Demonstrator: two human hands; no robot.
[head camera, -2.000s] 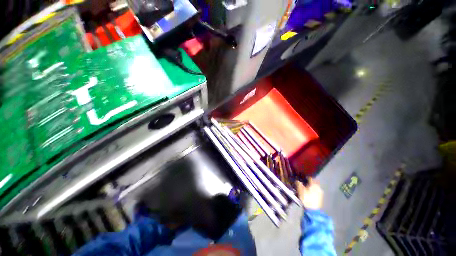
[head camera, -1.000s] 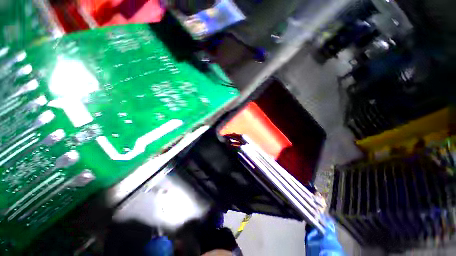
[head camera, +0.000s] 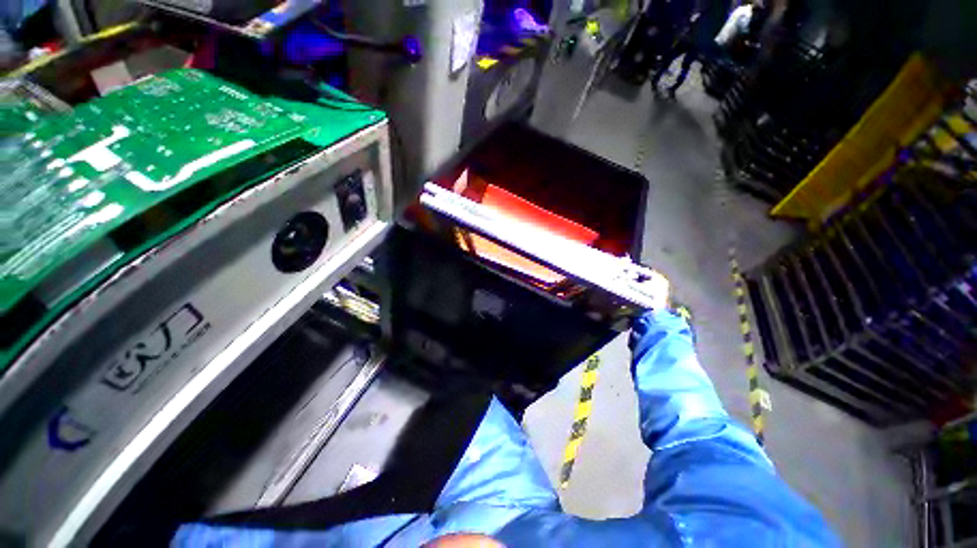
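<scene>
Pale, silver-edged carrier frames (head camera: 536, 244) lie close together, slanting across the top of a black bin (head camera: 482, 321) with a red-orange inside. Their left end is near the bench corner. My right hand (head camera: 656, 291), in a blue sleeve, is closed on their right end at the bin's near right rim; its fingers are small and partly hidden. My left hand is not visible. A green circuit board (head camera: 204, 134) with white lines lies on the bench at the left.
The pale grey bench front (head camera: 246, 284) has a round black socket and lettering. Black slotted racks (head camera: 857, 310) stand at the right, with a yellow bar (head camera: 857, 139) behind. Yellow-black tape (head camera: 580, 417) marks the grey floor. People stand far off at the top.
The frames, spread apart two seconds ago, now lie closer together and flatter across the bin, with my right hand still at their right end. The view has turned and shifted.
</scene>
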